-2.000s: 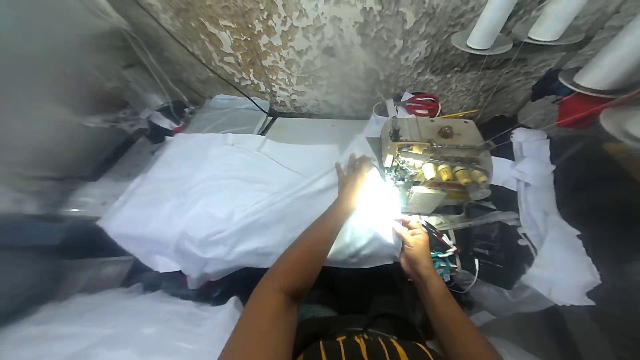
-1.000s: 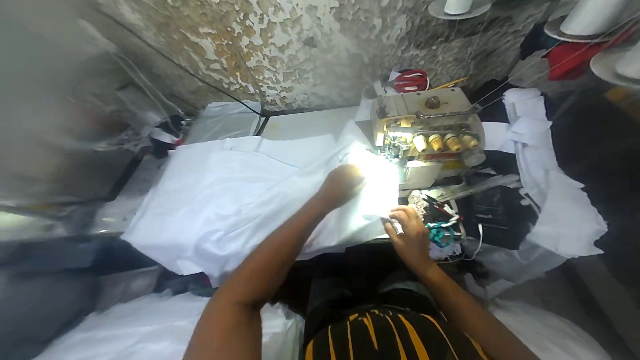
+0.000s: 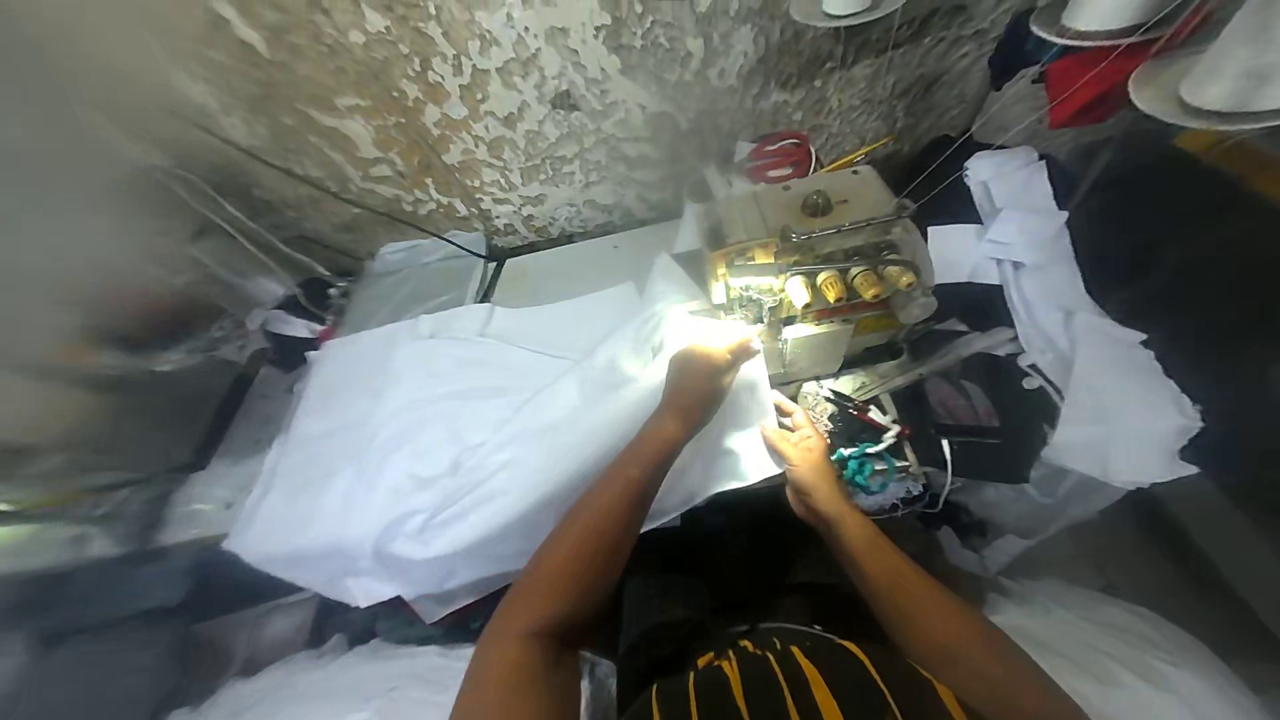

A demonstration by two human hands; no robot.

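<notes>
White fabric [image 3: 480, 430] lies spread over the work table, its right edge running up to an overlock sewing machine [image 3: 820, 260] with several yellow tension dials. My left hand [image 3: 700, 380] rests on the cloth close to the machine's needle area, fingers bent near the edge; glare from a bright lamp hides part of the fingertips. Nearer to me, my right hand [image 3: 802, 450] has its thumb and fingers at the right edge of the cloth. The edge seems pinched there.
Right of the machine hang white fabric pieces [image 3: 1080, 350]. A tray of thread scraps with teal cord [image 3: 865, 468] sits beside my right hand. Thread cones [image 3: 1235, 75] stand at the upper right, a red object [image 3: 780, 157] behind the machine. White cloth [image 3: 340, 680] is heaped at lower left.
My left hand, flatter with fingers spread two seconds ago, is now bent beside the needle area. My right hand stays near the cloth's right edge. The view has shifted somewhat.
</notes>
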